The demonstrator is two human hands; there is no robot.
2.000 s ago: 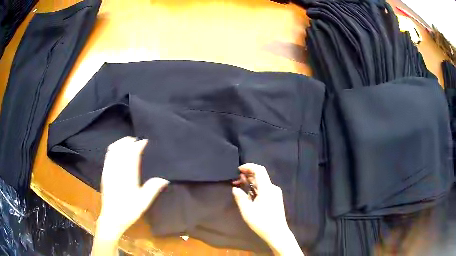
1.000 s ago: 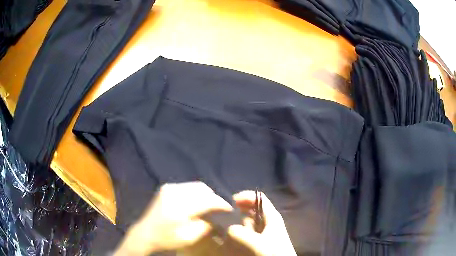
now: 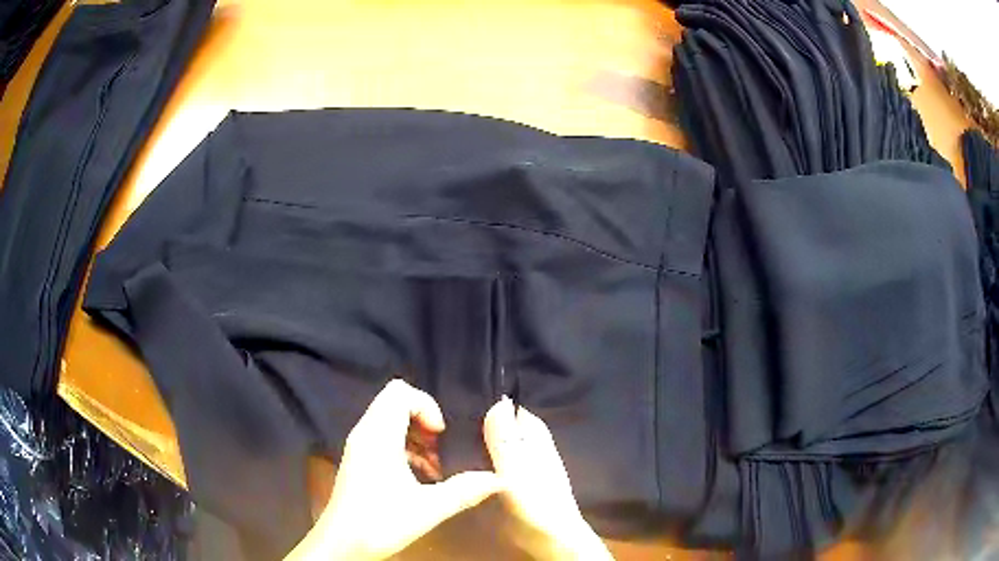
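Observation:
A black garment (image 3: 581, 329) lies spread on the orange-brown table, with long seams and a stitched band along its right end. My left hand (image 3: 389, 471) is over its near part, fingers curled and thumb reaching right to my right hand. Whether it grips cloth is unclear. My right hand (image 3: 531, 471) is closed around small dark thread snips (image 3: 516, 410); only their tips show above the fingers, over the cloth. The garment's near edge is partly hidden by both hands.
A folded black garment (image 3: 865, 318) lies at the right, over a pile of layered black garments (image 3: 767, 88). A long black piece (image 3: 77, 197) lies at the left. Shiny clear plastic (image 3: 77, 482) over dark contents is at lower left, beyond the table's edge (image 3: 121, 427).
The garment's folded-over flap has been laid flatter, and its left part now hangs toward me. My hands have come together near the garment's near middle. The view swung left and back.

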